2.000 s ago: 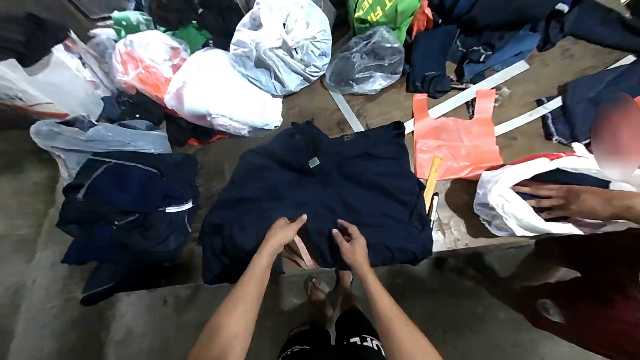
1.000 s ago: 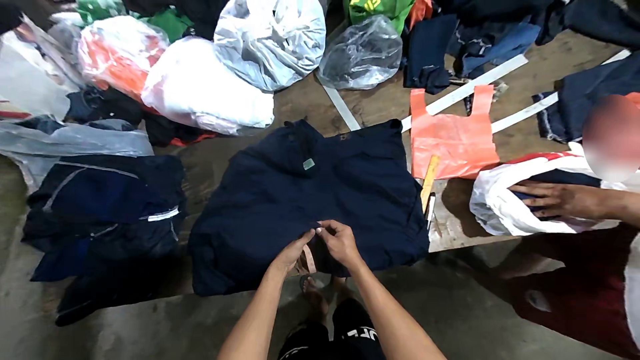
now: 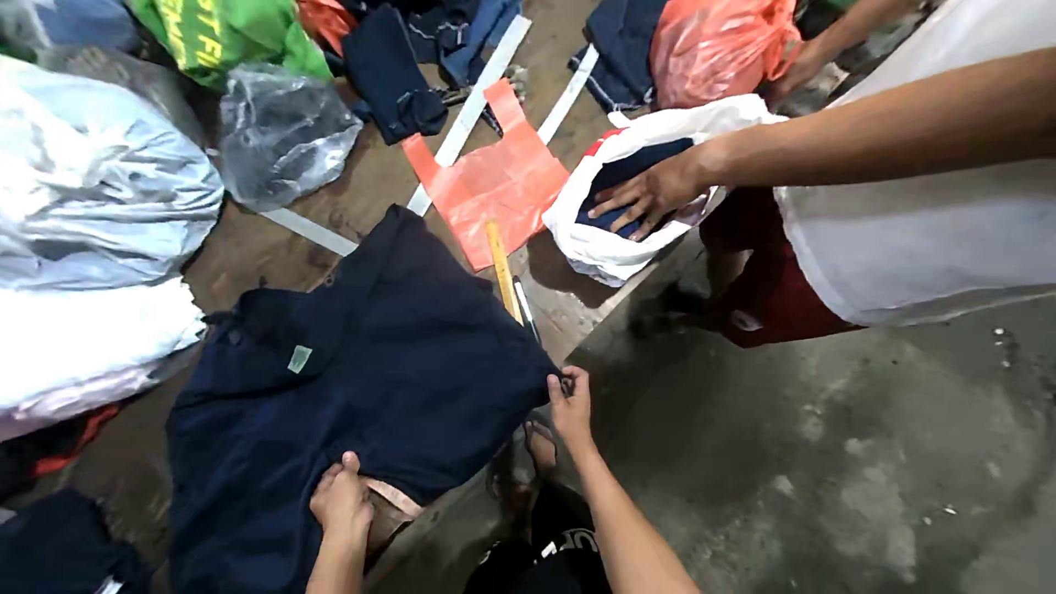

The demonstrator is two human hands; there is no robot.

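A dark navy cloth garment (image 3: 396, 330) lies spread over the near edge of the table, with a small pale green tag (image 3: 299, 359) on it. My left hand (image 3: 342, 495) grips the garment's near edge beside a gap where a pinkish strip (image 3: 394, 497) shows. My right hand (image 3: 571, 400) pinches the garment's right corner at the table edge. Just beyond that corner lie a yellow ruler (image 3: 502, 268) and a black-and-white pen-like item (image 3: 525, 307).
An orange plastic bag (image 3: 495, 194) lies flat past the garment. To its right, another person's hand (image 3: 652, 198) reaches into a white bag (image 3: 577, 243) holding dark cloth. Stuffed plastic bags (image 3: 99, 181) crowd the left. White strips (image 3: 483, 91) run across the table (image 3: 363, 194).
My hands were close together at the garment's near edge; my right hand has moved right to its corner, and the hands are now apart. The view has swung to the right.
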